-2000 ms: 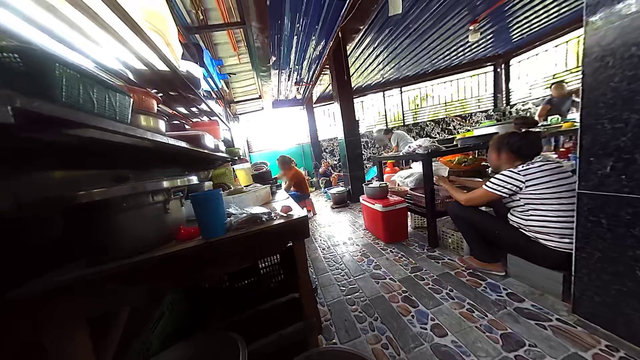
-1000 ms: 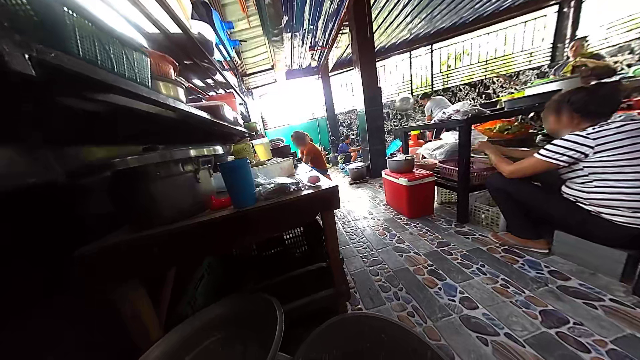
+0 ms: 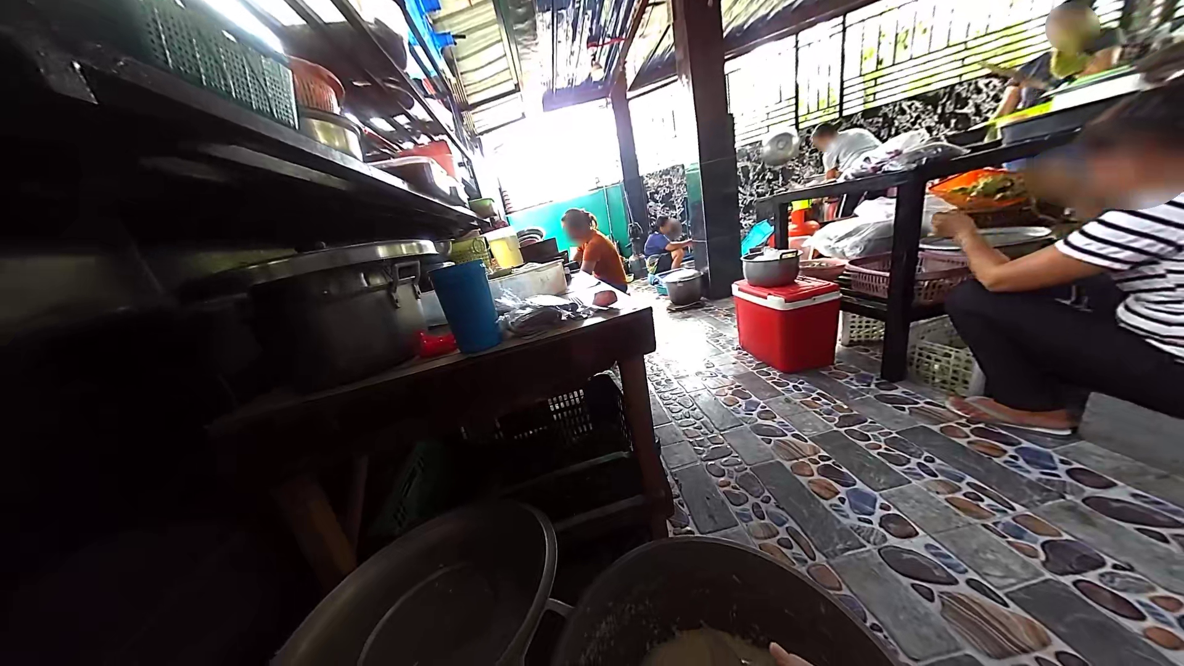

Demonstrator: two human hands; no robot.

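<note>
At the bottom edge, a large dark metal pot (image 3: pixel 638 601) holds some pale contents (image 3: pixel 708 647), whose kind I cannot tell. Only fingertips of one hand, seemingly my right hand (image 3: pixel 786 655), show inside this pot, over or touching the contents. The rest of that hand lies below the frame, so whether it holds anything is hidden. My left hand is out of sight. Beside the pot on the left stands another wide, dark metal basin (image 3: pixel 453 592) with a rim handle, its flat bottom visible.
A wooden table (image 3: pixel 518 361) on the left bears a large lidded pot (image 3: pixel 342 305), a blue plastic tumbler (image 3: pixel 470 305) and plastic bags. Shelves hang above. A red cooler (image 3: pixel 786 328) with a small pot stands on the tiled floor. A person in a striped shirt (image 3: pixel 1142 268) sits right; several others are farther back.
The view has tilted down and shifted, bringing the pot and basin more into sight. Fingertips now show in the pot; none showed in the earlier frames.
</note>
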